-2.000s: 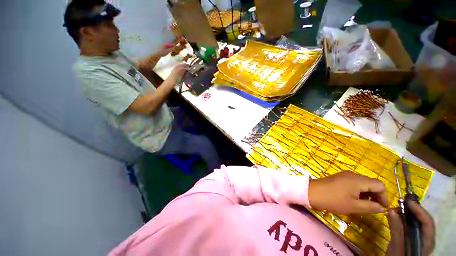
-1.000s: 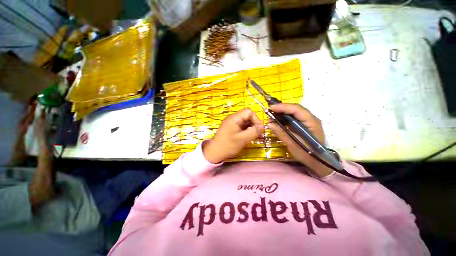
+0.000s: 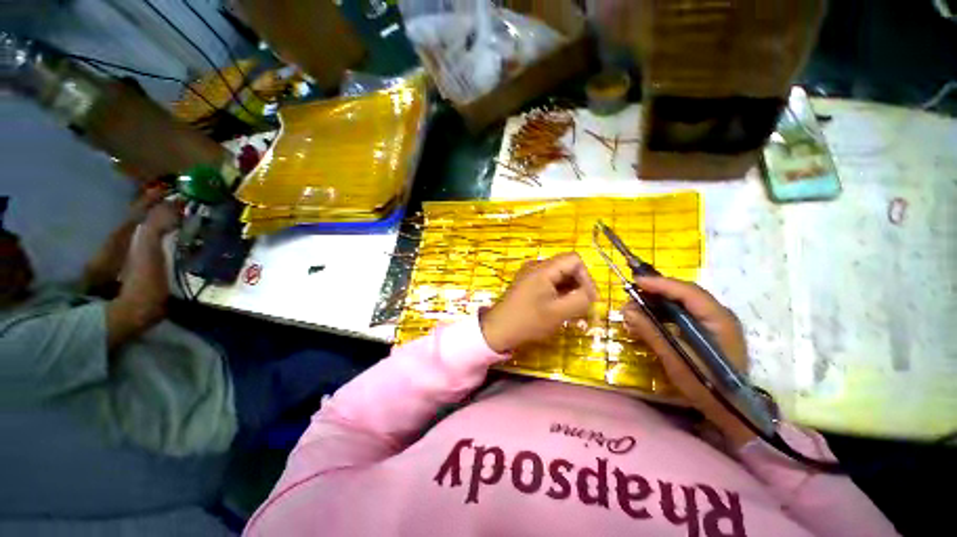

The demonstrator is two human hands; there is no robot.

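Note:
A shiny yellow flexible circuit panel point(image 3: 661, 226) with a dark grid lies flat in front of me. Thin dark red-brown lead wires lie in rows across its left part. My right hand point(image 3: 701, 334) holds a dark soldering iron point(image 3: 698, 346), its metal tip and a thin curved feed tube pointing up and left over the panel. My left hand point(image 3: 540, 302) is over the middle of the panel with fingers curled together; whether a wire is pinched in them is too small to tell.
A wire pile point(image 3: 543, 142), a cardboard box point(image 3: 724, 89) and a smartphone point(image 3: 800, 157) stand or lie beyond the panel. Stacked yellow panels point(image 3: 325, 152) sit on a blue tray to the left. A carton with plastic bags point(image 3: 525, 63) is behind. Another person point(image 3: 126, 357) sits at the left.
My view has swung from the left back over the panel. The panel, hands and iron now appear further right and lower than one second ago. The iron stays in my right hand.

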